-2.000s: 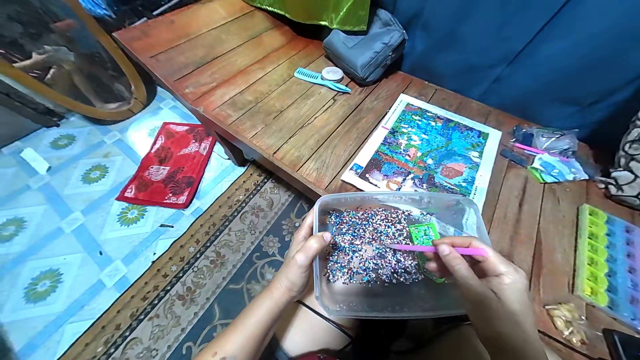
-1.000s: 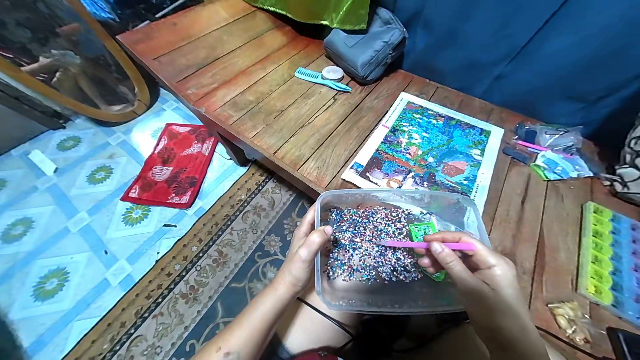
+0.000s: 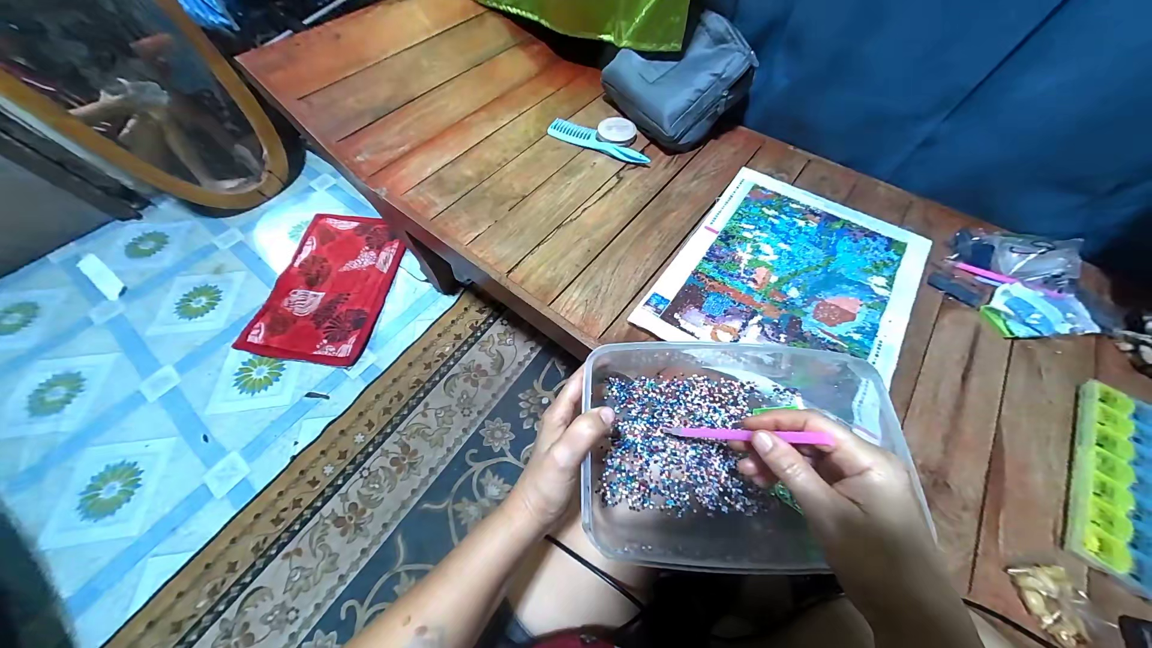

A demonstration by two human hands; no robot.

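My left hand (image 3: 562,450) grips the left wall of a clear plastic container (image 3: 711,544), its thumb over the rim. Many tiny multicoloured beads, like diamond-painting drills (image 3: 666,477), are spread inside. Between the thumb and fingers of my right hand (image 3: 810,459) is a pink pen-shaped applicator (image 3: 711,434), its tip pointing left at the beads. A small green tray (image 3: 783,409) lies in the container's right part, partly hidden by my right hand. Behind the container, a partly covered diamond-painting canvas (image 3: 792,261) with a white border lies on the wooden table.
The plank table (image 3: 504,198) bears a light blue comb (image 3: 598,142), a round lidded tub (image 3: 616,130) and a grey pouch (image 3: 679,76). At right are plastic packets (image 3: 1035,279), a yellow-and-blue compartment box (image 3: 1107,477) and a small bag (image 3: 1048,598). A red mat (image 3: 324,288) lies on the floor.
The pink applicator's tip has shifted left over the beads, and my right hand now covers more of the green tray. My left hand keeps its hold on the container.
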